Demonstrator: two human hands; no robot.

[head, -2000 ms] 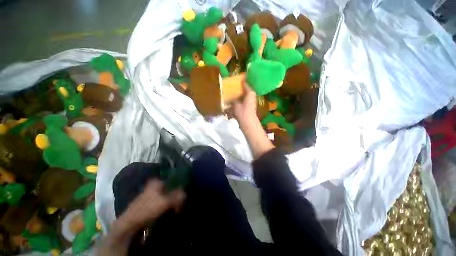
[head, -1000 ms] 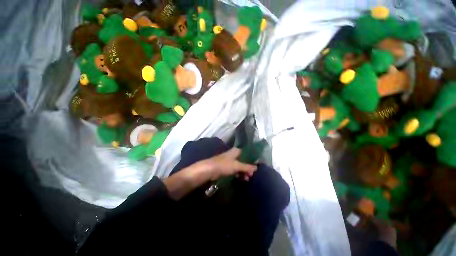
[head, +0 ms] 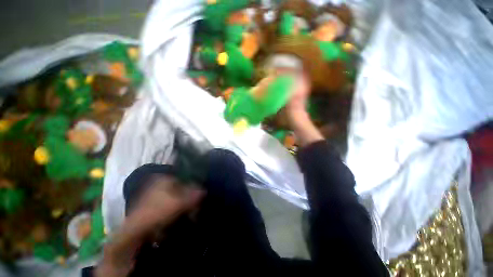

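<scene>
My right hand is shut on a plush toy with green lobes, an orange part and a brown body, held blurred over the open mouth of a white bulk bag. More toys of the same kind lie inside that bag. My left hand is blurred, low over my lap, closed around a dark green hand tool whose shape is unclear.
A second white bulk bag with toys stands at the left. A white sack at the lower right holds shiny gold pieces. Something red is at the right edge. Grey floor with a yellow line shows at the upper left.
The view has swung back from the left bag. My right hand, empty of any visible toy and low at the right one second ago, now holds a toy. My left hand still holds the tool.
</scene>
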